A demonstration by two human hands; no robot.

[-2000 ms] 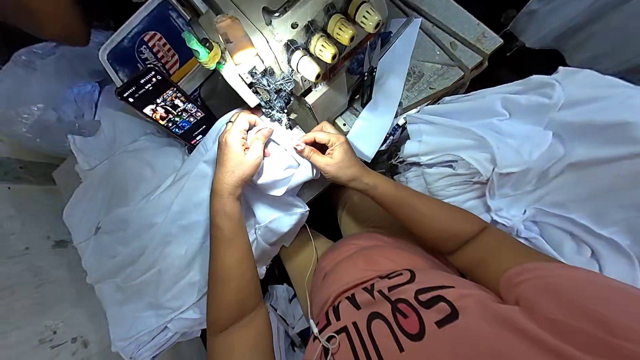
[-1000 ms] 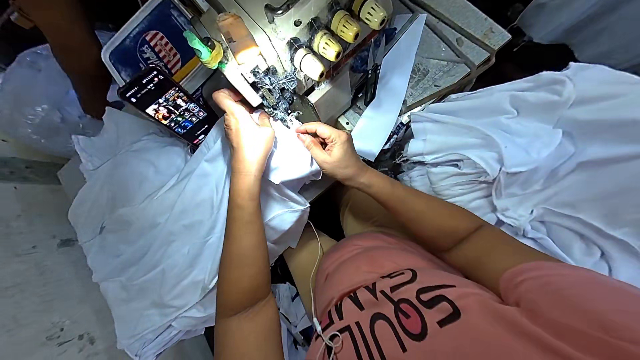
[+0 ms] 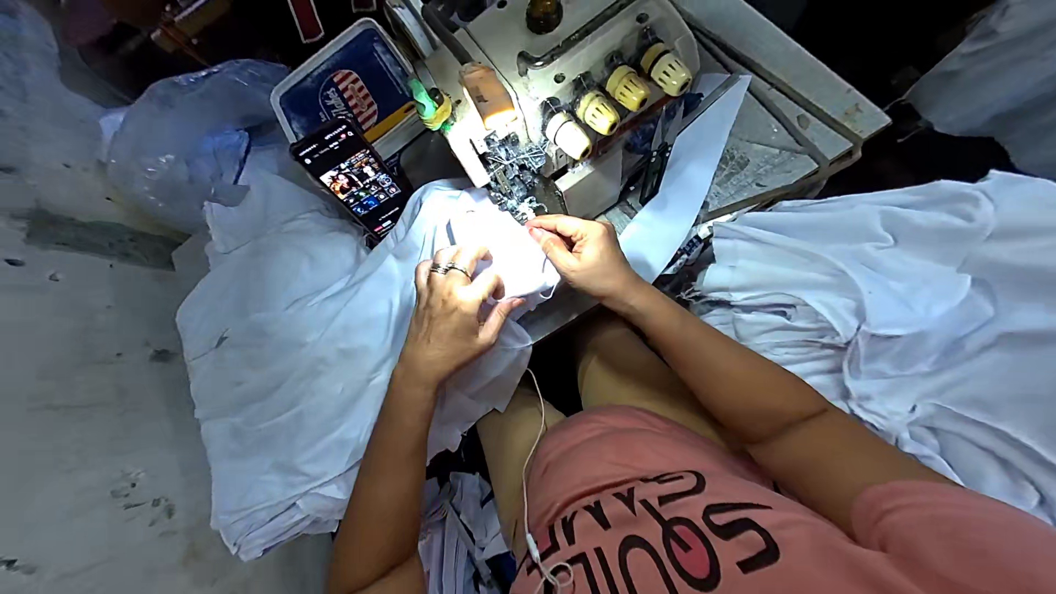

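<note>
White fabric (image 3: 289,363) lies bunched at the left and runs up to the lit needle area of an overlock sewing machine (image 3: 516,169). My left hand (image 3: 454,305), with rings on a finger, rests on this fabric just in front of the machine, its thumb and fingers curled at a fold. My right hand (image 3: 582,252) pinches the fabric's edge between thumb and forefinger, close beside the presser foot area. Glare hides the exact stitch point.
A phone with a lit screen (image 3: 355,181) leans by a blue plastic lid (image 3: 342,87). Yellow tension knobs (image 3: 627,88) line the machine. Black scissors (image 3: 656,169) lie beside a white strip (image 3: 689,177). More white cloth (image 3: 891,313) is heaped at right. An earphone cord (image 3: 532,462) hangs over my lap.
My left hand has come back from beside the needle area toward my body. My right hand stays near the machine. Another person's arm, seen at the upper left before, is gone from there.
</note>
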